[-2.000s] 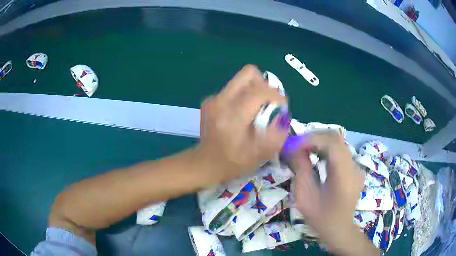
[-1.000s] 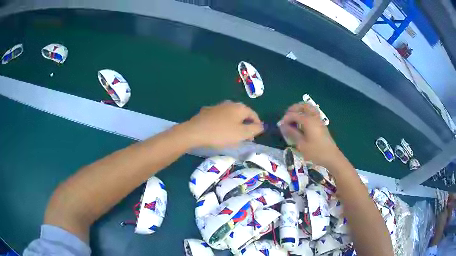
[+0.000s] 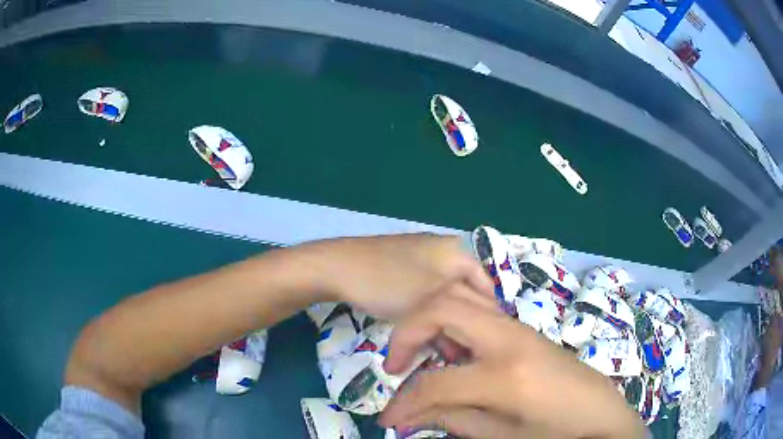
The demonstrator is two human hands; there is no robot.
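Observation:
Printed white shells lie in a pile (image 3: pixel 614 356) under and to the right of my hands, some showing green board and blue inside. My left hand (image 3: pixel 408 273) reaches across the near side of the rail, its fingertips hidden behind my right hand; whether it holds anything cannot be seen. One open shell (image 3: pixel 496 264) stands just beyond its knuckles. My right hand (image 3: pixel 494 369) is over the pile, crossing in front of my left, with thumb and forefinger apart around shells at the near left of the pile. No firm grip shows.
On the green belt (image 3: pixel 343 129) lie several open shells, one at centre (image 3: pixel 454 125), and a narrow white cover (image 3: pixel 564 168). A pale rail (image 3: pixel 172 201) edges the belt. A single shell (image 3: pixel 241 364) lies left of the pile. A clear bag (image 3: pixel 734 351) is far right, beside another person's arm (image 3: pixel 770 343).
Both hands have come down from over the belt and rail towards the pile. They were apart one second ago and now overlap. An open shell now shows on the belt behind them.

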